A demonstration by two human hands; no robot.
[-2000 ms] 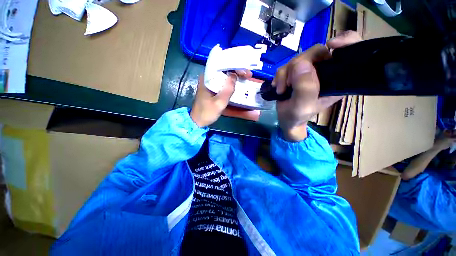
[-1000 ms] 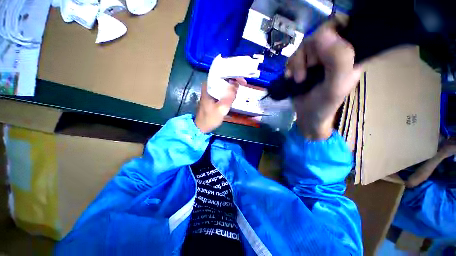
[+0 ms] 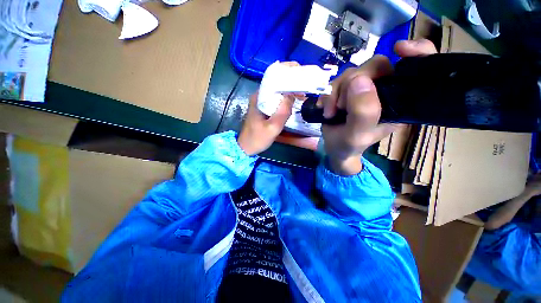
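My left hand holds a white plastic housing over the white assembly fixture at the bench edge. My right hand grips a thick black electric screwdriver, lying nearly level with its tip pointing left. The tip is close to the housing's lower right side, above the fixture; whether it touches cannot be told. The fixture is mostly hidden by my hands, and a reddish base shows under it. The screw feeder stands just beyond, in a blue tray.
White pointed shell pieces lie on a cardboard sheet at left. Curved white strips lie on printed paper at far left. Stacked cardboard leans at right of the tray. Another person's arm shows at far right. A cardboard box stands below the bench.
My right hand and the screwdriver moved away from the fixture to the upper right, then came back down left beside the housing. My left hand keeps hold of the housing. The camera view shifted slightly.
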